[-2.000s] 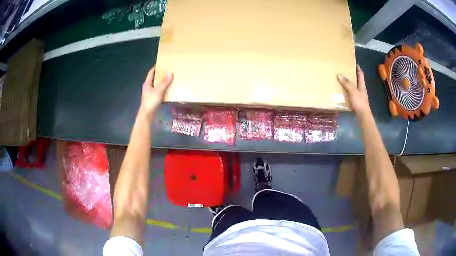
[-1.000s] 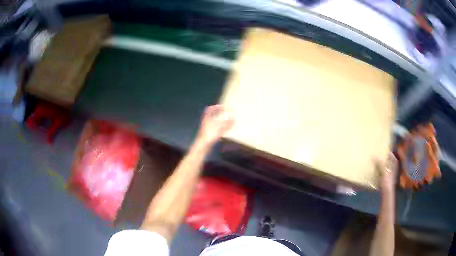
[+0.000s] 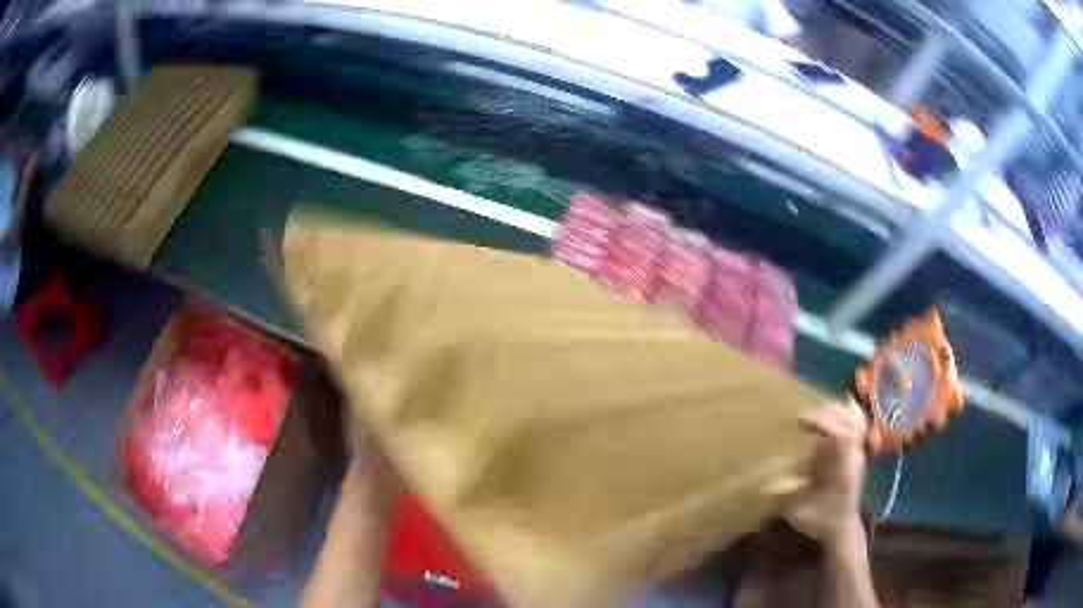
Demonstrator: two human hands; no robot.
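A large brown cardboard piece is held tilted over the bench front. It is blurred, with folds or ridges, and I cannot tell if it is a divider or a carton. My right hand grips its right corner. My left forearm reaches its lower left edge; the fingers are hidden behind the cardboard. Pink-red bagged parts stand in tight rows on the green bench, just beyond the cardboard.
A ridged brown cardboard stack lies at the bench's left end. An orange fan stands at right. Below are a carton of crumpled pink-red film, a red stool and brown cartons at lower right. A person is across the bench.
The cardboard has tilted, its left side swinging left and its lower corner towards me, off the bagged parts, which now show in full. The view has turned.
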